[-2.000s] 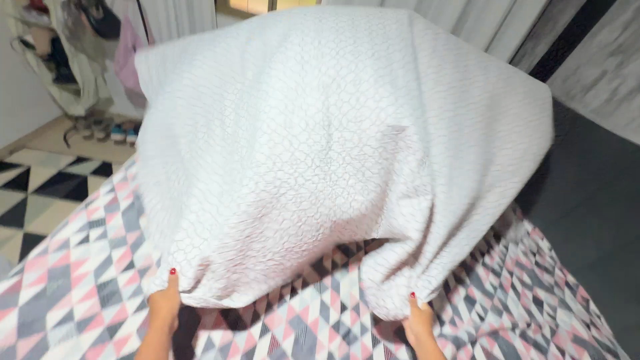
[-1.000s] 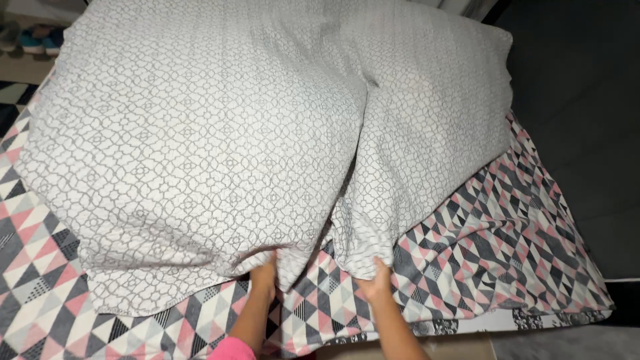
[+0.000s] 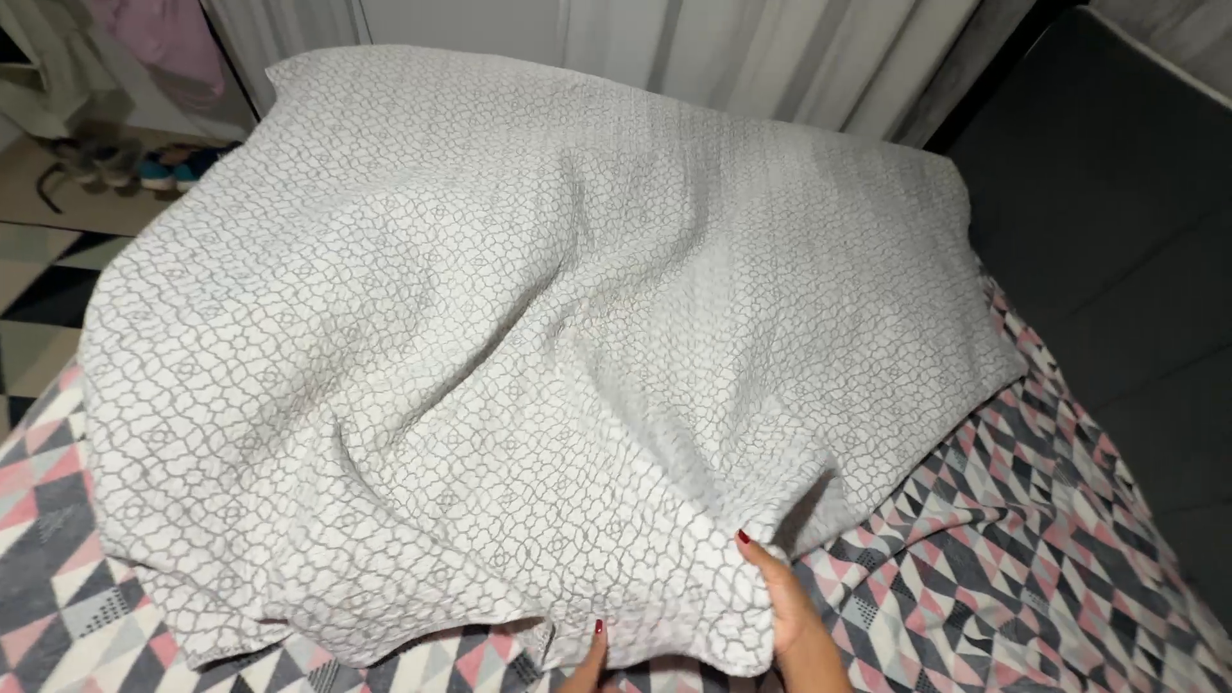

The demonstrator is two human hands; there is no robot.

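A white quilted bedspread with a grey lattice pattern (image 3: 462, 366) lies wrinkled over a bed cover of pink, grey, black and white triangles (image 3: 1001, 558). At the bottom centre my left hand (image 3: 589, 664) pinches the bedspread's near edge, thumb on top and fingers hidden below the cloth; most of this hand is cut off by the frame. To its right, my right hand (image 3: 794, 616) grips the same edge near a raised fold, thumb uppermost, its other fingers under the fabric. Between the two hands the edge hangs slightly bunched.
A dark padded headboard (image 3: 1107, 241) stands along the right side. Behind the bed hang pale curtains (image 3: 751, 58). At the far left are several shoes (image 3: 159, 168) on a low surface, hanging clothes (image 3: 168, 43) and a black-and-white geometric rug (image 3: 48, 298).
The bedspread, billowing in the air two seconds ago, now lies lower and spread across the bed. Its deep centre fold from one second ago has opened into smaller wrinkles. Both hands still hold the near edge.
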